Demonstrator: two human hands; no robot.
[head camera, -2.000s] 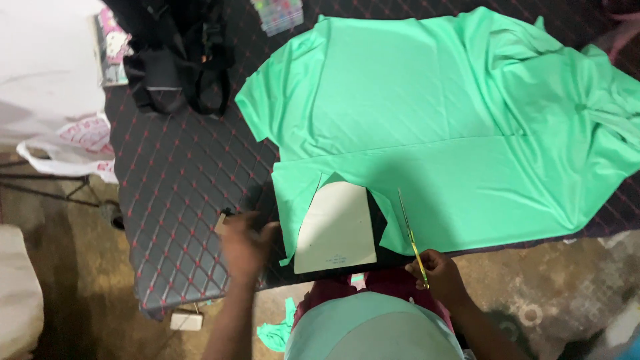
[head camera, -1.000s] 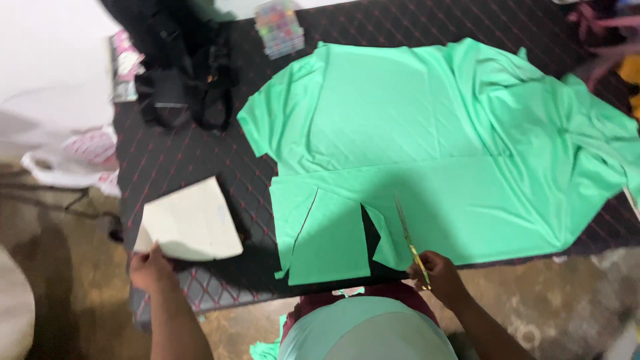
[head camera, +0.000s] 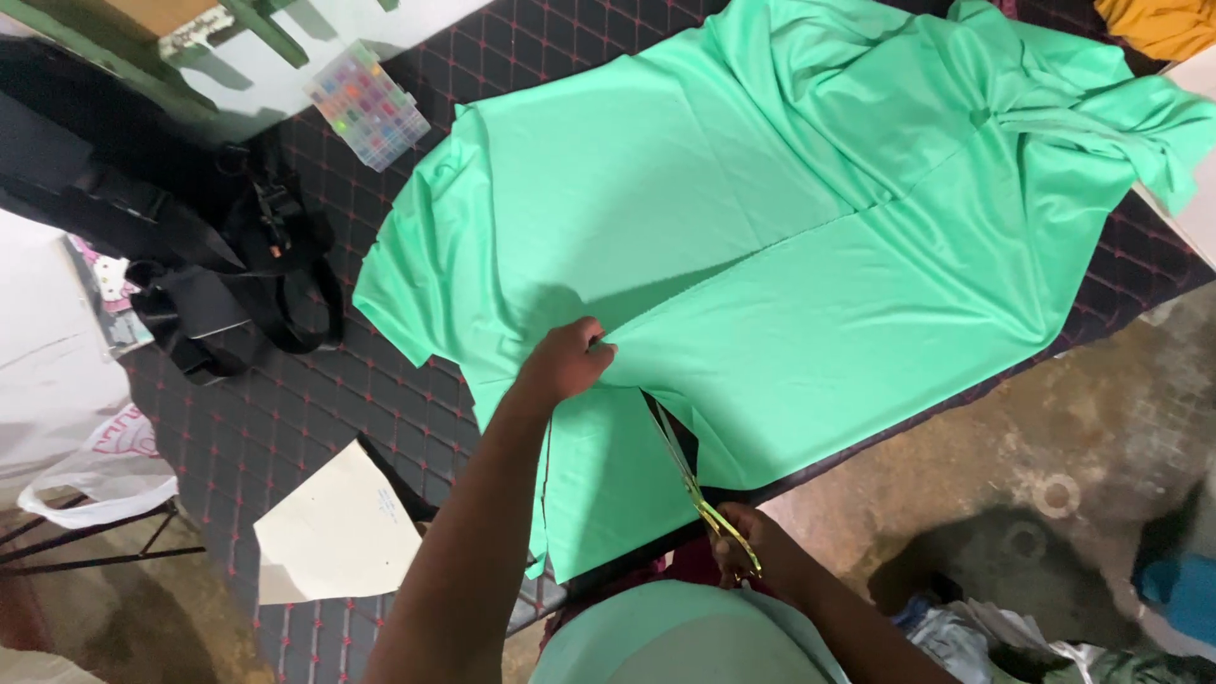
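Note:
Green fabric (head camera: 817, 332) lies spread over a black quilted surface (head camera: 237, 427). My left hand (head camera: 570, 361) pinches the fabric at a fold edge near its middle. In my right hand (head camera: 746, 551) are scissors with gold-coloured handles (head camera: 708, 508), their blades pointing up and left along the cut gap beside a partly cut green panel (head camera: 613, 484). A slit also runs down that panel's left side. A cream paper pattern piece (head camera: 337, 532) with some writing lies on the quilted surface, left of my left forearm.
A clear compartment box of colourful small items (head camera: 370, 104) and a black bag with straps (head camera: 237, 275) stand at the upper left. A white plastic bag (head camera: 114, 470) hangs at the left. Orange cloth (head camera: 1164, 27) sits top right, and clothes (head camera: 997, 646) lie lower right.
The pattern piece was on the fabric, then in my left hand at the left; now it lies released there. My left hand has moved right onto the fabric. The view has shifted.

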